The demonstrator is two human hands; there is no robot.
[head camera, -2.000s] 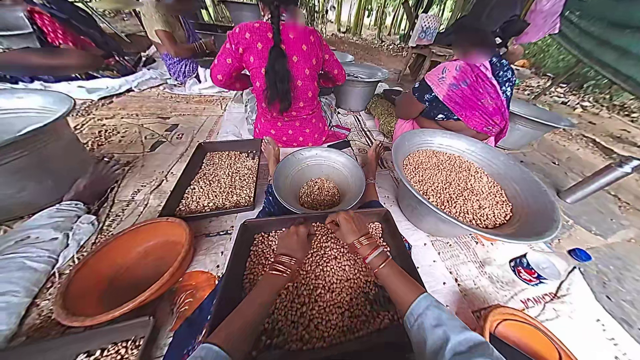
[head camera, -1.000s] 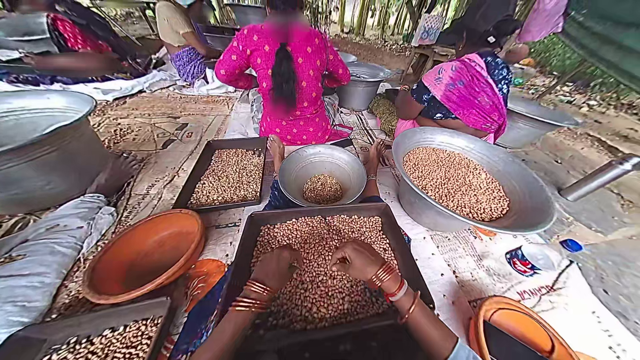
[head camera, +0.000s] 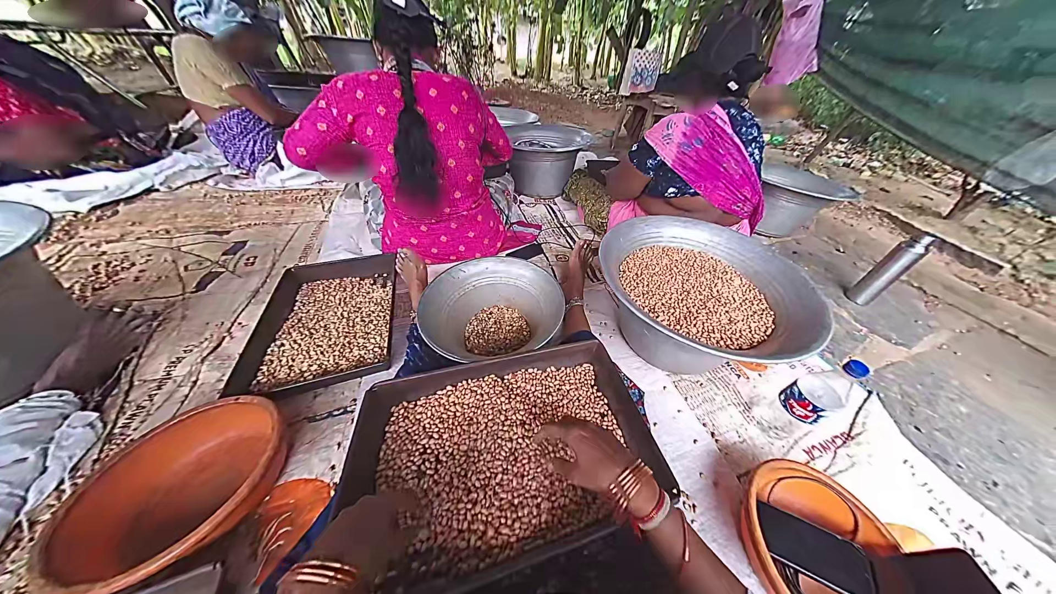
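Note:
A dark rectangular tray [head camera: 606, 363] full of small tan and reddish nuts or seeds [head camera: 495, 437] lies in front of me. My right hand [head camera: 584, 452] rests on the nuts at the tray's right side, fingers curled; whether it holds any I cannot tell. My left hand [head camera: 371, 528], blurred, is over the near left corner of the tray, its fingers partly hidden. Bangles circle both wrists. Just beyond the tray, between my feet, stands a metal bowl [head camera: 445, 301] with a small heap of nuts. A second dark tray [head camera: 280, 305] of paler nuts is at the left.
A wide metal basin [head camera: 804, 322] of nuts stands at the right. An orange basin [head camera: 165, 487] is at the left; another orange container [head camera: 763, 495] with a phone [head camera: 813, 544] is at the lower right. A steel bottle [head camera: 891, 268] lies behind. A person in pink [head camera: 445, 157] sits ahead.
Both hands were close together at the far part of the tray two seconds ago. They are now farther apart, the left one at the near left corner, the right one at the right side.

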